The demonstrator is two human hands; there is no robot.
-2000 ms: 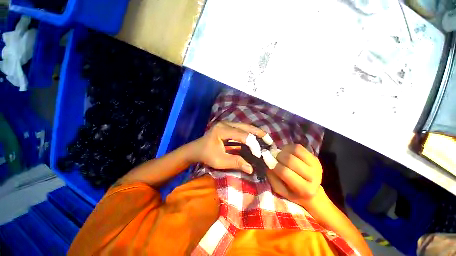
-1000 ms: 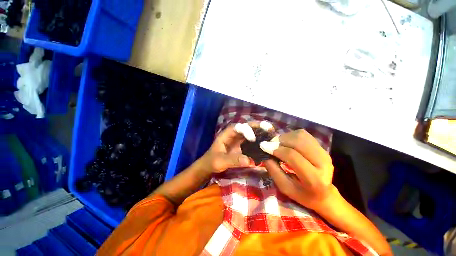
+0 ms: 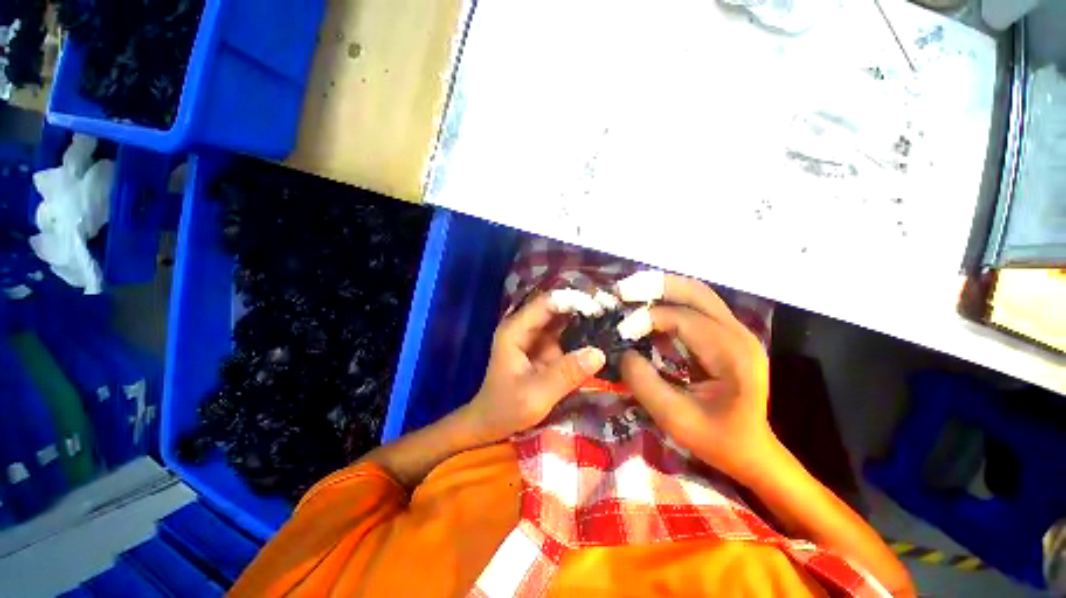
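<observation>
A palm-size black spiky piece (image 3: 608,335) is held over the lap, above the red-and-white checked apron (image 3: 655,479). My left hand (image 3: 532,368) grips its left side, with the thumb on its front face. My right hand (image 3: 701,368) grips its right side with thumb and fingers. White covers show on fingertips of both hands. The fingers hide much of the piece. A small dark bit (image 3: 620,421) lies on the apron below the hands.
A deep blue bin (image 3: 421,315) heaped with black parts (image 3: 310,327) stands left of the lap. A smaller blue bin (image 3: 251,88) sits on the wooden strip (image 3: 368,99). The white work sheet (image 3: 701,140) lies in front. A metal-edged lit box (image 3: 1035,304) is at right.
The fingers of both hands have shifted around the black piece; my right fingers now spread along its upper right edge. Since the oldest frame, the view has shifted slightly.
</observation>
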